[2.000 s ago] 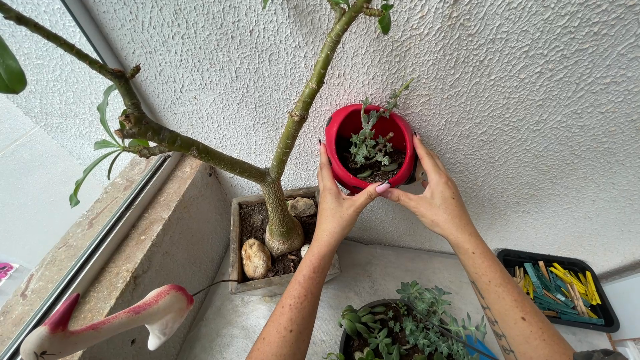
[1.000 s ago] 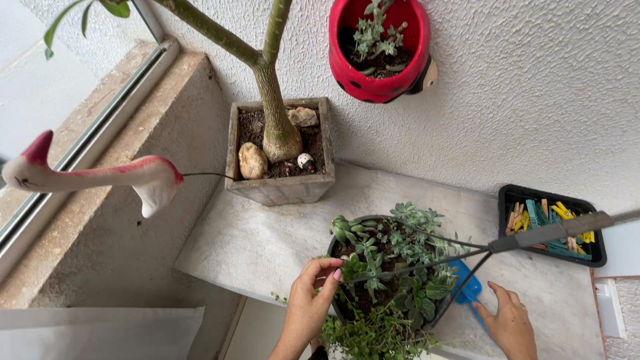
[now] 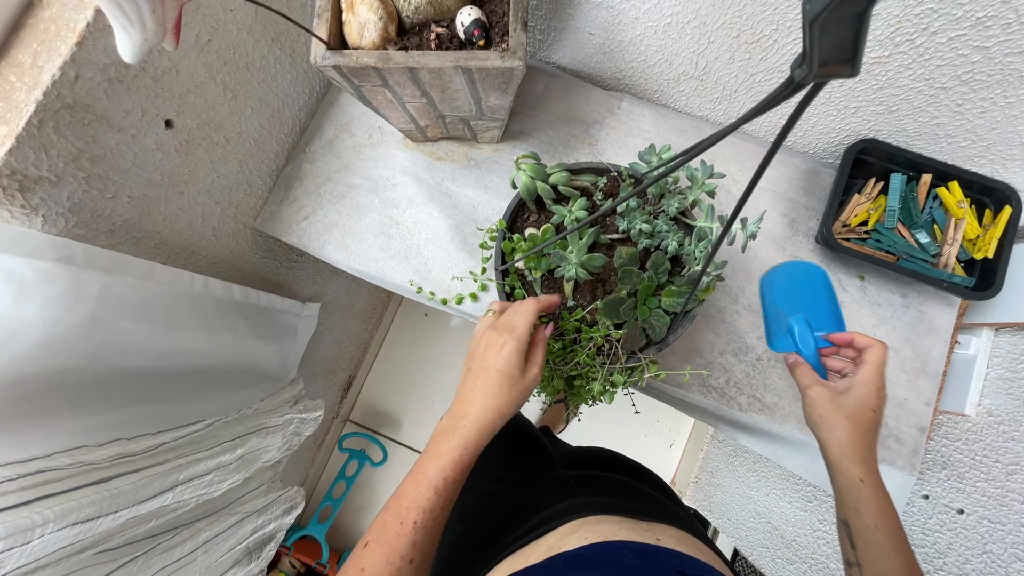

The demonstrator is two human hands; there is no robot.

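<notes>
My right hand point(image 3: 848, 392) grips the short handle of a blue plastic scoop point(image 3: 800, 300), held over the marble-like shelf to the right of the planter. My left hand point(image 3: 508, 344) is at the near left part of a round dark pot point(image 3: 512, 212) of mixed succulents point(image 3: 576, 256). Its thumb and forefinger are close together beside the trailing small-leaved plant point(image 3: 584, 352); whether they pinch a stem or soil cannot be told. Dark hanger straps point(image 3: 748, 176) run from the pot up to a black hook piece at the top right.
A square stone-patterned planter point(image 3: 448, 92) stands behind on the shelf point(image 3: 384, 192). A black tray point(image 3: 988, 284) of clothespins sits at the right. White fabric point(image 3: 144, 352) hangs at the left, near a turquoise plastic handle point(image 3: 328, 500). A textured wall rises behind.
Both hands left the red pot by the wall and came down to the succulent pot. The right hand has since taken the blue scoop and moved it right, clear of the pot. The view has shifted downward.
</notes>
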